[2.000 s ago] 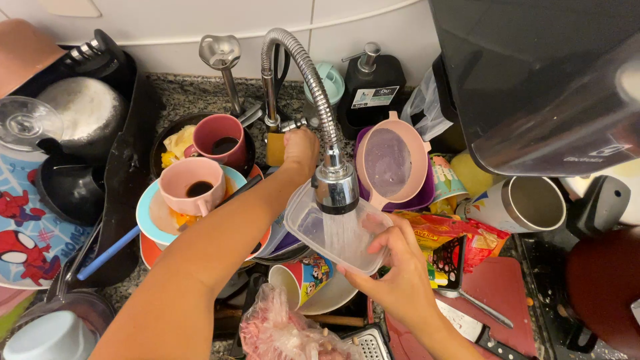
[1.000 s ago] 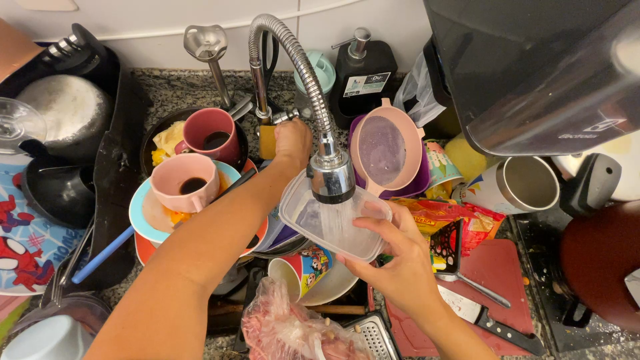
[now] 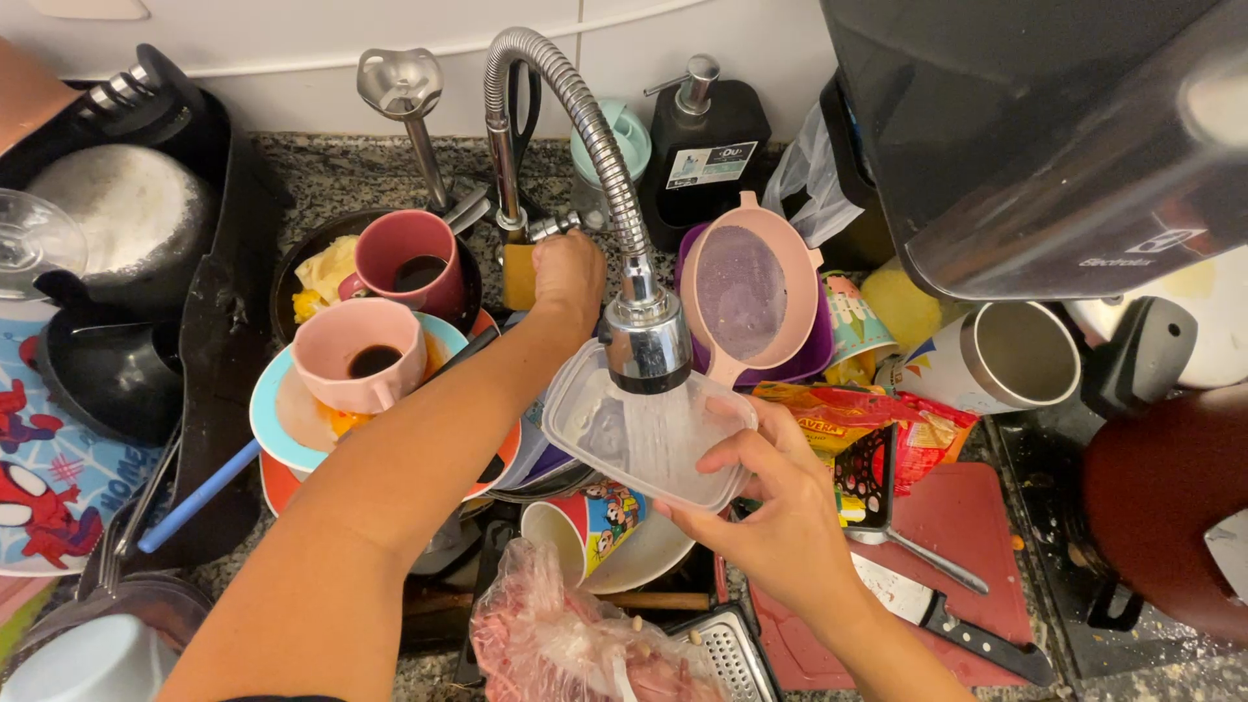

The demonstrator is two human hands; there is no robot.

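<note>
My right hand (image 3: 780, 478) holds a clear plastic container (image 3: 624, 429) by its right end, tilted under the chrome spray head (image 3: 645, 341) of a flexible faucet. Water runs from the spray head into the container. My left hand (image 3: 568, 278) reaches across to the faucet's chrome valve handle (image 3: 554, 226) at the base, its fingers on or right beside it; the exact grip is partly hidden. A yellow sponge or block (image 3: 519, 277) is just left of that hand. Below the container lie a patterned paper cup (image 3: 590, 531) and a clear bag of raw meat (image 3: 585, 634).
Pink cups (image 3: 359, 353) sit on stacked plates at left, near a pan and a black dish rack (image 3: 229, 322). A pink strainer (image 3: 749, 292), black soap dispenser (image 3: 707, 146) and steel mug (image 3: 1019, 356) stand right. A knife (image 3: 936, 614) lies on a red cutting board (image 3: 975, 526).
Both hands stay in much the same places, the left at the faucet's base and the right on the container. Water runs into the container throughout.
</note>
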